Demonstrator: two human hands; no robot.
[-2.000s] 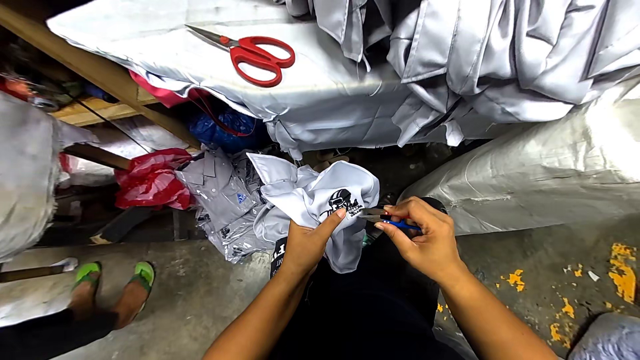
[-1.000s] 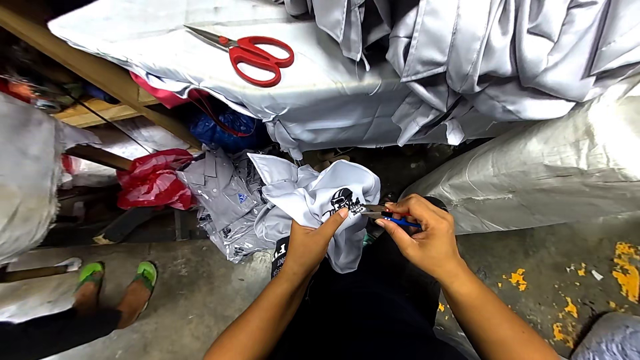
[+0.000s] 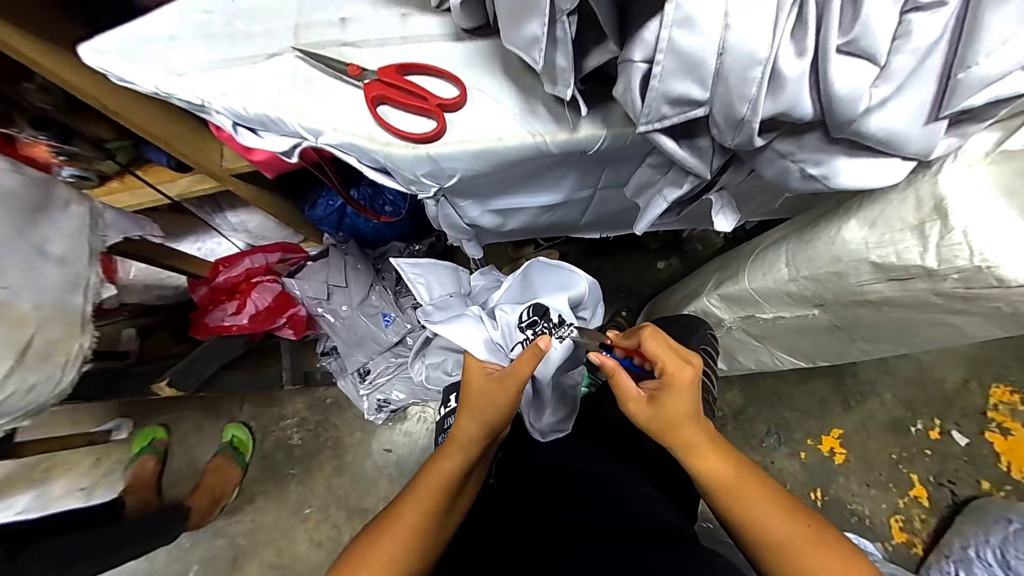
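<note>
My left hand (image 3: 500, 388) grips a light grey garment (image 3: 448, 300) over my lap, its thumb beside a black embroidered design (image 3: 540, 324) that bears lettering. My right hand (image 3: 660, 380) is closed around a small cutting tool (image 3: 620, 356) with blue and red on its handle, likely thread snips. The tool's metal blades point left and meet the cloth at the right edge of the embroidery. Whether the blades are parted cannot be told. Red-handled scissors (image 3: 412, 100) lie on the white-covered table beyond both hands.
Grey garments (image 3: 744, 72) are heaped on the white-covered table (image 3: 240, 48). Plastic-wrapped grey shirts (image 3: 352, 312) and a red plastic bag (image 3: 252, 292) lie at left. A large wrapped bundle (image 3: 880, 280) stands at right. Another person's feet in green sandals (image 3: 236, 448) are at lower left.
</note>
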